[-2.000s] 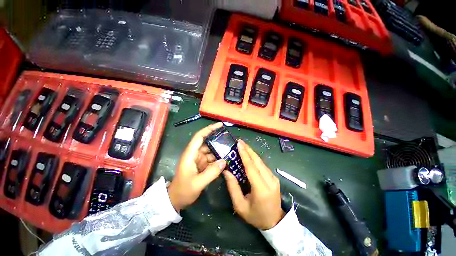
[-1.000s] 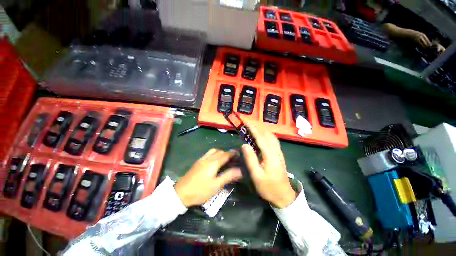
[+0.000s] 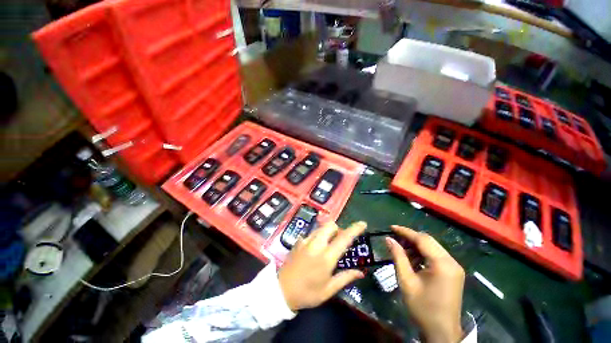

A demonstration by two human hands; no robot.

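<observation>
A black front housing with white-marked keys (image 3: 357, 253) and an open window lies sideways between my hands. My left hand (image 3: 315, 268) grips its keypad end. My right hand (image 3: 430, 278) holds its window end, with thumb and fingers at the edges. Just below it, a white-labelled part (image 3: 386, 277) shows between the hands; what it belongs to is partly hidden. The dark green mat (image 3: 442, 231) lies underneath.
A red tray (image 3: 348, 175) with several black phones and housings is left of the mat, another red tray (image 3: 462, 218) right. Stacked red trays (image 3: 157, 74) stand upright at left. A white strip (image 3: 488, 285) lies at right; a clear tray (image 3: 335, 117) stands behind.
The view has swung left, showing the upright trays and shelf. My right hand held the front housing raised one second ago; now both hands hold it sideways, low over the mat.
</observation>
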